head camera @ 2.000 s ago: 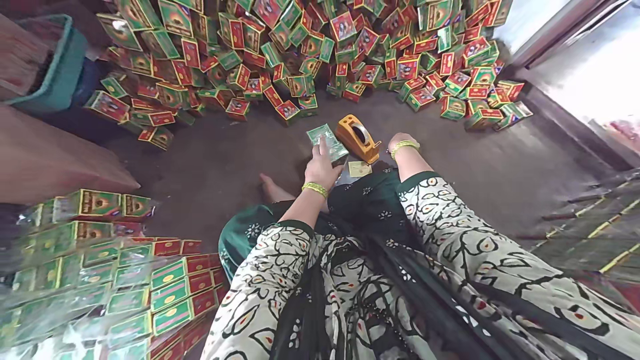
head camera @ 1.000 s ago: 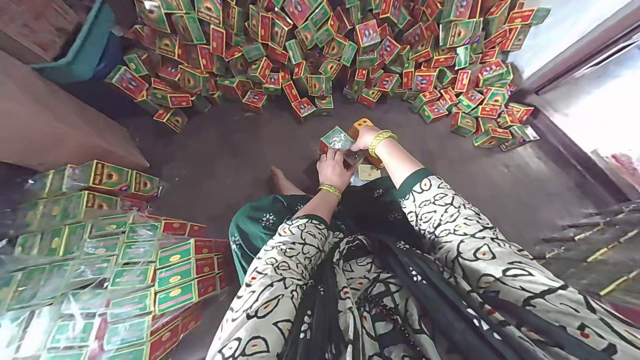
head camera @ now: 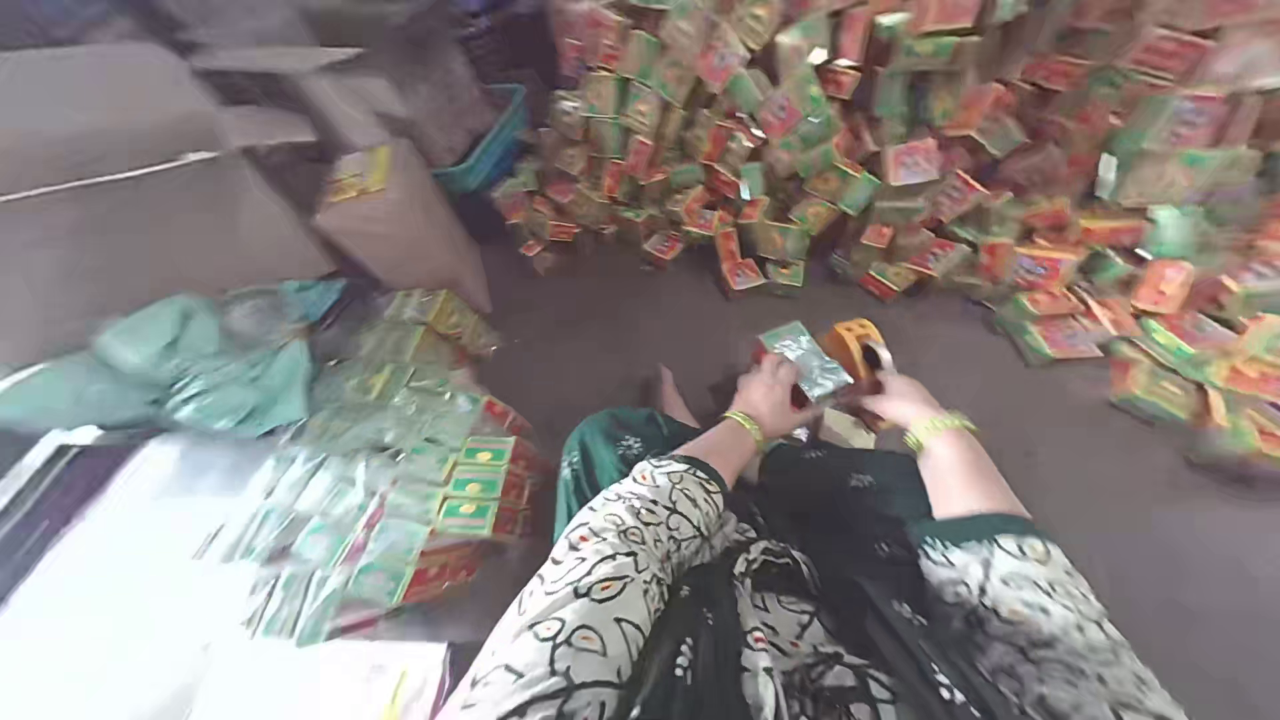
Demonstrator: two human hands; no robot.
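Note:
Just in front of my lap, my left hand [head camera: 770,395] grips a small box [head camera: 805,358] with a pale green, shiny top and a bit of red at its side. An orange-yellow tape dispenser [head camera: 850,345] stands close against the right of the box. My right hand [head camera: 900,400] is at the near right side of the dispenser; its fingers are partly hidden and blurred, so its hold cannot be told. A pale yellowish piece [head camera: 848,430] lies below, between my hands.
Many red and green boxes [head camera: 910,160] lie heaped across the far side. Stacked, film-wrapped boxes [head camera: 470,485] stand at left, beside green plastic bags [head camera: 200,360]. Beyond them are a cardboard carton [head camera: 400,220] and a teal crate [head camera: 490,150]. Bare floor [head camera: 620,310] shows before the heap.
The view has swung to the left. My right hand has moved from the dispenser's top to its near right side. The box remains in my left hand, beside the dispenser.

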